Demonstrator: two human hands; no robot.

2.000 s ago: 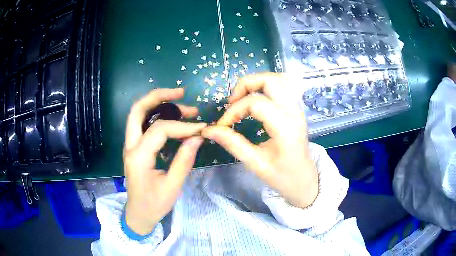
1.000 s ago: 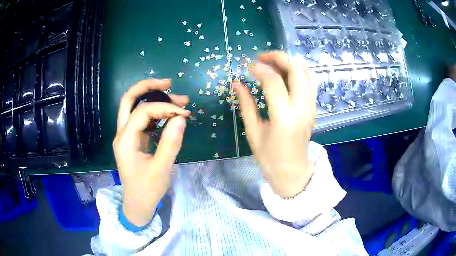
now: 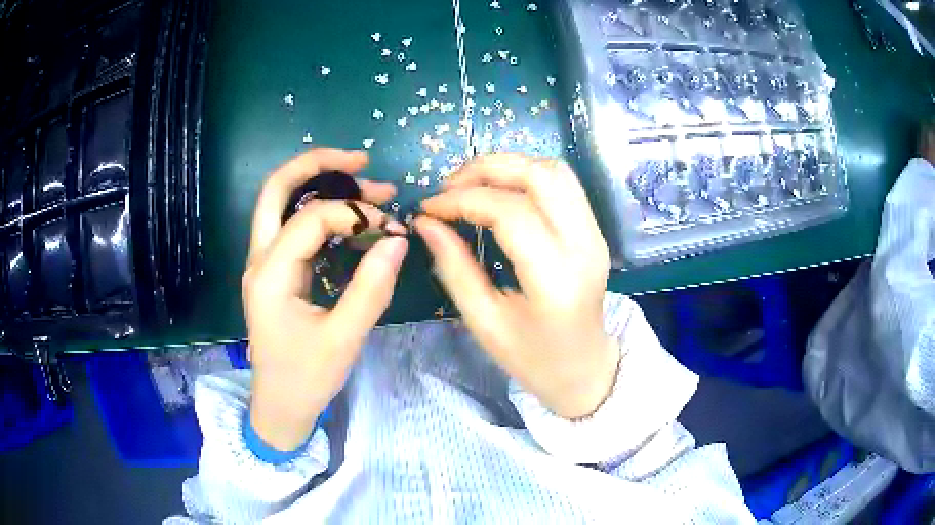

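Note:
My left hand point(image 3: 318, 277) holds the round black housing point(image 3: 330, 189) between its curled fingers. Its thumb and index finger also pinch a small part point(image 3: 369, 235), and a thin dark strand lies over the index finger. My right hand point(image 3: 523, 267) is just right of it, thumb and index fingertips close together at the small part; whether they hold a tiny piece is too small to tell. Many small white pieces point(image 3: 436, 138) lie loose on the green mat behind the hands.
Black blister trays point(image 3: 97, 185) are stacked at the left. A clear blister tray point(image 3: 707, 123) with parts in its pockets stands at the right. The green mat point(image 3: 267, 62) has a pale line across it. A neighbouring person's sleeve point(image 3: 902, 246) shows at the far right. Blue bins point(image 3: 144, 410) are below the bench.
My right hand moved from the small part to the white pieces, then came back left to my left fingertips. My left hand shifted left and slightly up, keeping the black housing.

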